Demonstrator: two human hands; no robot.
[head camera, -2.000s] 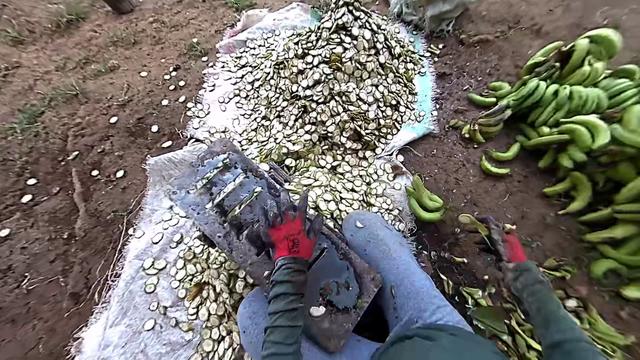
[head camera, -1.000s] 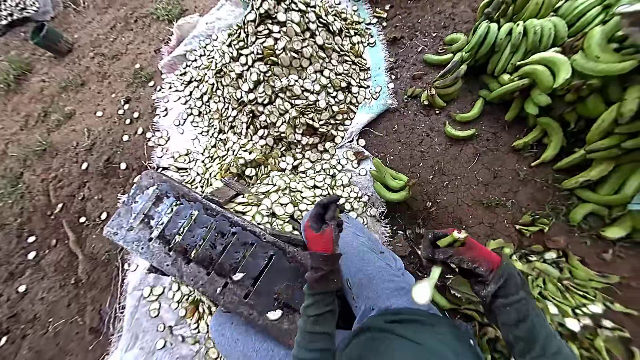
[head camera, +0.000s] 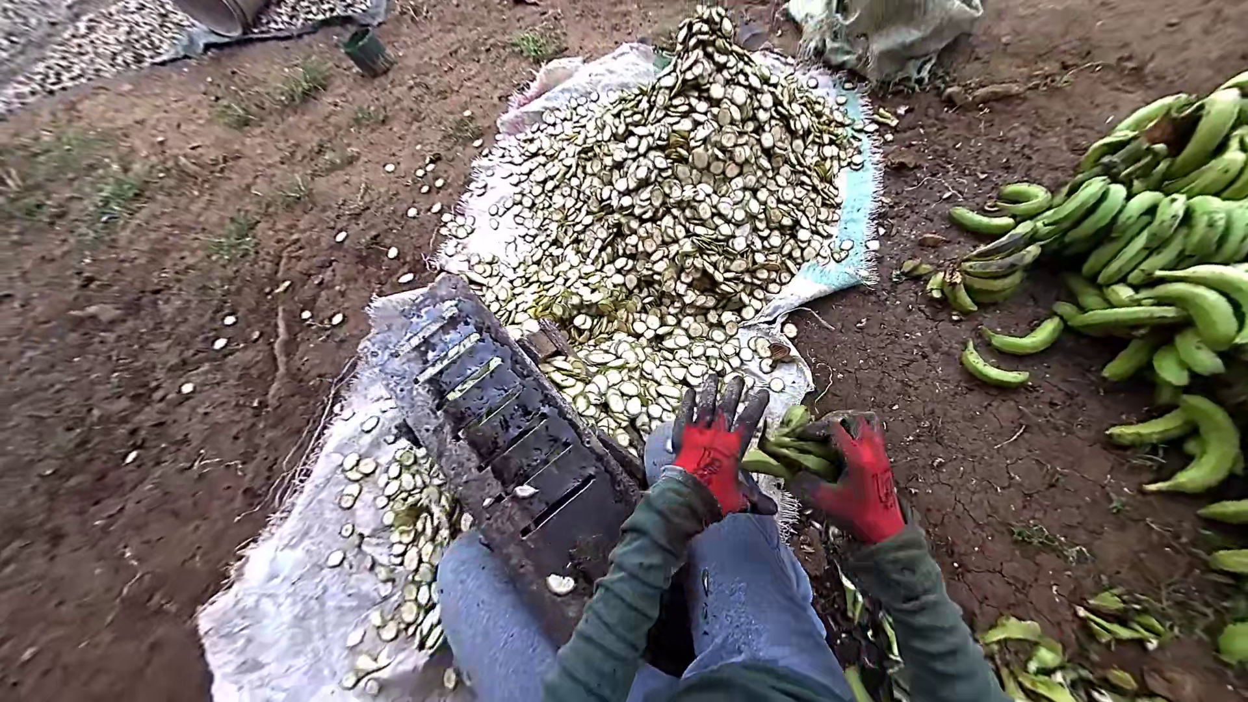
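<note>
My right hand (head camera: 858, 476), in a red and black glove, grips a small bunch of green plantains (head camera: 795, 447) just right of my knee. Beside it my left hand (head camera: 720, 444), gloved alike, has its fingers spread against the bunch's left side; whether it grips a fruit is hidden. A dark slicing board with several slots (head camera: 507, 419) leans slantwise between my legs, with loose slices on its lower part. Beyond it lies a large heap of sliced plantain (head camera: 682, 185) on a woven plastic sheet (head camera: 292, 604).
Whole green plantains (head camera: 1150, 234) are piled on the soil at the right, with peels (head camera: 1033, 653) at lower right. More slices (head camera: 405, 546) lie left of the board. A sack (head camera: 887, 34) stands at the back, and a small dark container (head camera: 367, 51) and a bucket (head camera: 222, 12) at upper left.
The plantain bunch that lay on the ground by the sheet is now in my right hand. The peeled piece seen in that hand a second ago is out of sight. My left hand has moved to the bunch.
</note>
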